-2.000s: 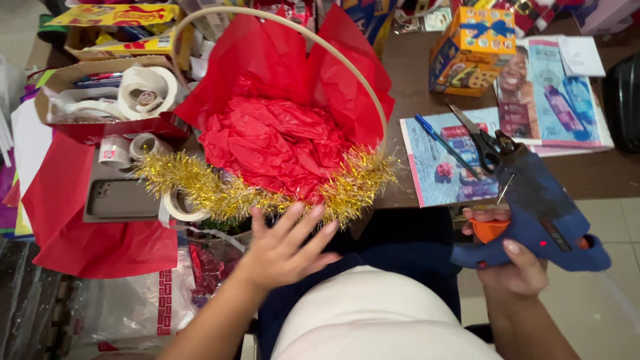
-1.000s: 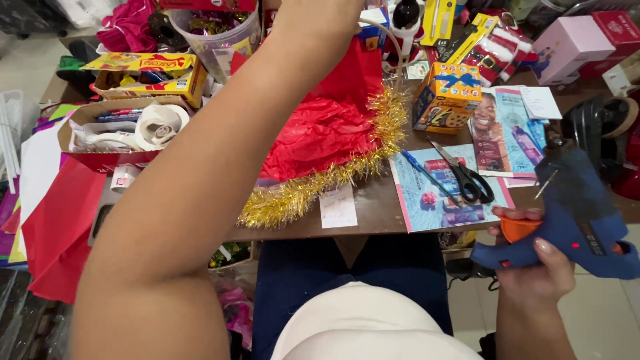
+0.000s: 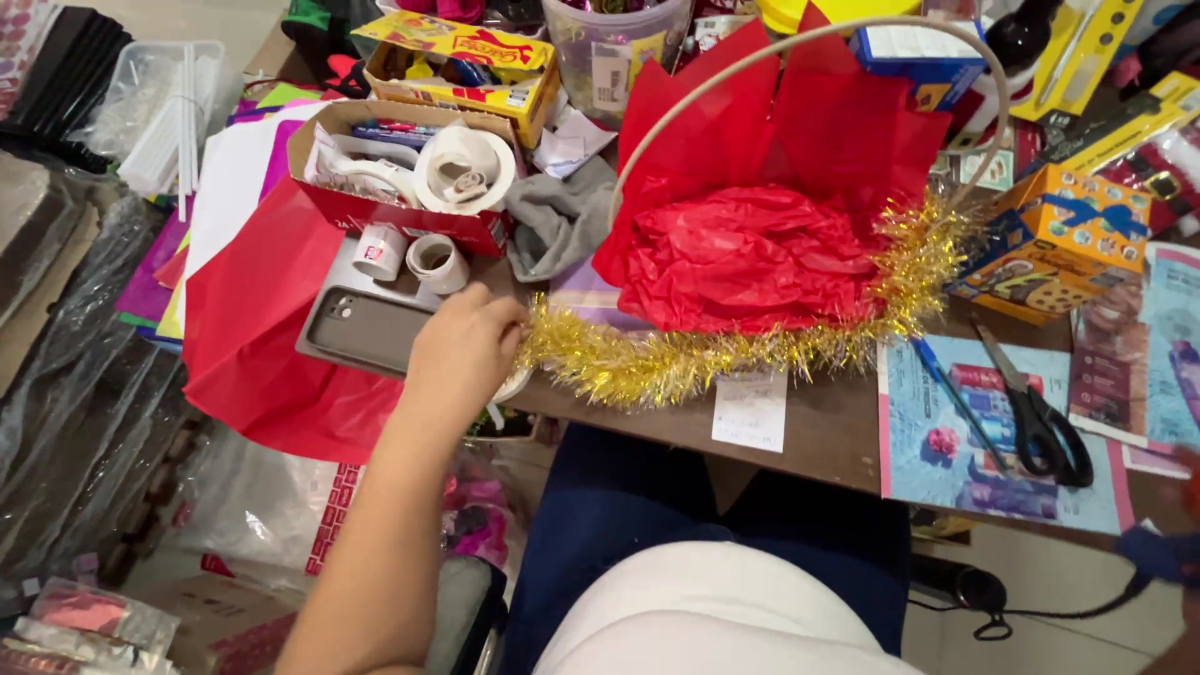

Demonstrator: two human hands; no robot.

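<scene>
My left hand pinches the left end of a gold tinsel garland. The garland runs along the near side and up the right side of a basket with a pale hoop handle. Crumpled red tissue paper fills the basket, and upright red sheets stand behind it. At the right frame edge my right hand, blurred and mostly cut off, holds a blue hot glue gun, of which only a part shows.
Black-handled scissors and a blue pen lie on a magazine at right, near an orange box. A gray phone case, tape rolls and a red box of supplies are at left. A paper slip lies by the table edge.
My left arm, reaching across the basket one second ago, is now at the garland's left end. The right hand and glue gun have moved to the right frame edge. The view has shifted.
</scene>
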